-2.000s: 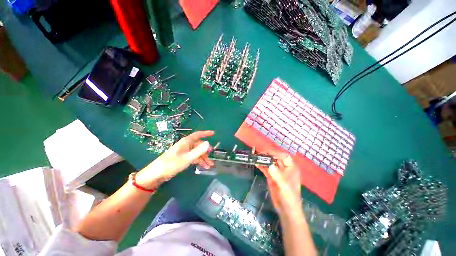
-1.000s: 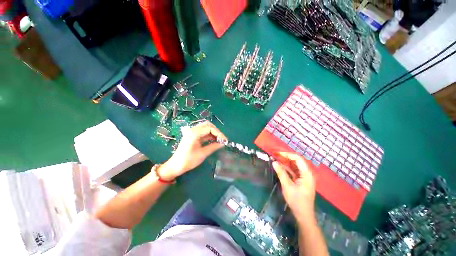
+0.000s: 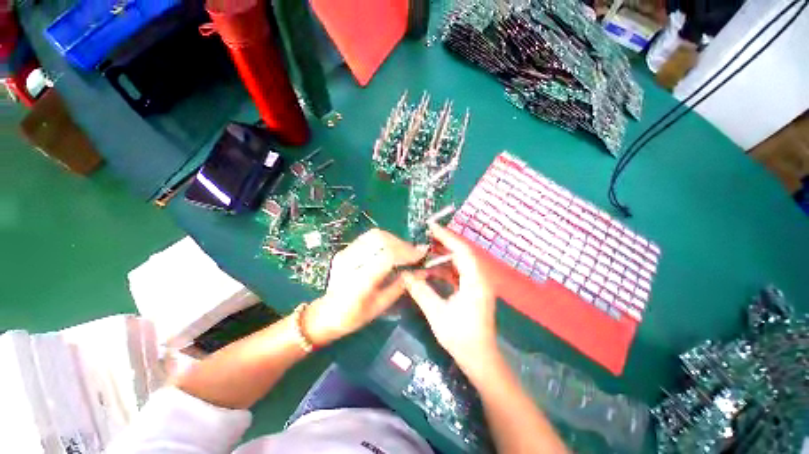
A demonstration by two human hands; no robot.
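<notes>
My left hand [image 3: 365, 270] and my right hand [image 3: 459, 306] meet at the fingertips in front of me. Both pinch a narrow green circuit board strip [image 3: 424, 213], now seen nearly end-on and largely hidden by the fingers. Its far end overlaps the upright board block [image 3: 417, 137] in view; I cannot tell if they touch. A pale silver piece [image 3: 438, 261] shows between my fingers. The red sheet [image 3: 581, 324] with rows of small white-silver pieces [image 3: 559, 239] lies to the right. A clear holder [image 3: 399, 348] with shiny parts lies below my hands.
Loose boards [image 3: 310, 230] lie left, beside a black phone-like device [image 3: 232, 173]. Large board heaps lie at the far side [image 3: 554, 71] and lower right [image 3: 741, 390]. A red cylinder [image 3: 262, 80] stands behind. A black cord [image 3: 656, 129] crosses the right; white stacks [image 3: 191, 284] lie left.
The strip, earlier held lengthwise between my spread hands, has turned away from me. My hands have come together, and my right hand has moved left. The view has shifted slightly.
</notes>
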